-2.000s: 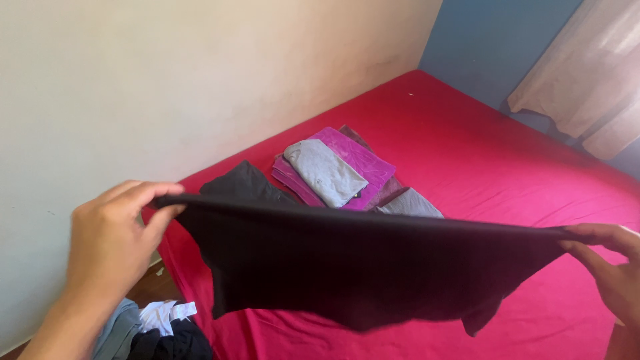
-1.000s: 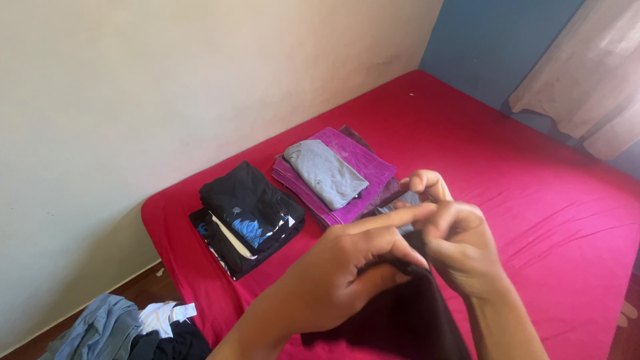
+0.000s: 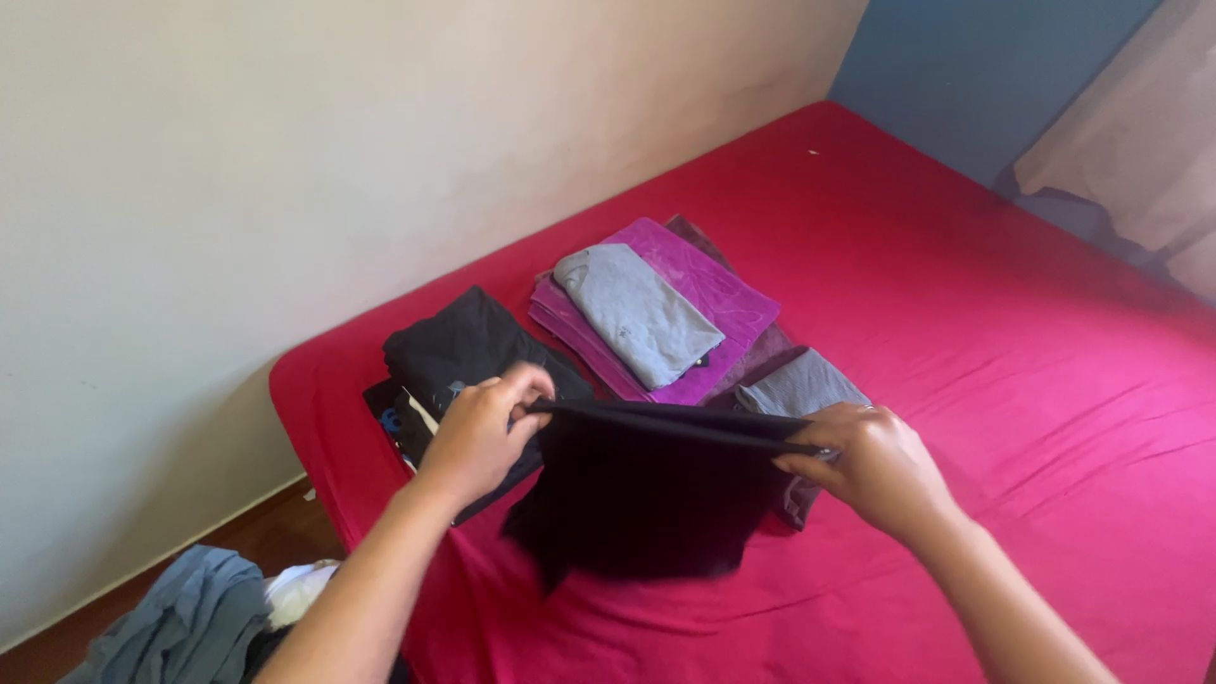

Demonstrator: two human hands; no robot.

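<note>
A black cloth garment (image 3: 655,494) hangs between my two hands over the bed, its upper edge pulled nearly straight and its lower part blurred. My left hand (image 3: 489,423) pinches the upper left corner, in front of a stack of folded black clothes (image 3: 465,337). At the upper right corner my right hand (image 3: 864,461) grips the same edge, near a folded grey garment (image 3: 807,380). Behind the held garment, a folded light grey shirt (image 3: 641,313) lies on folded purple cloths (image 3: 736,304), with a brown cloth partly showing under them.
A red sheet (image 3: 950,313) covers the bed, which stands along a pale wall (image 3: 285,142). A loose heap of grey-blue clothes (image 3: 185,608) with white and black pieces lies at the lower left. A light curtain (image 3: 1102,161) hangs at the upper right.
Two seconds ago the black garment was stretched wide between my hands. One second ago my hands were close together on it; now they are apart, with the garment spanning a narrower width than at first.
</note>
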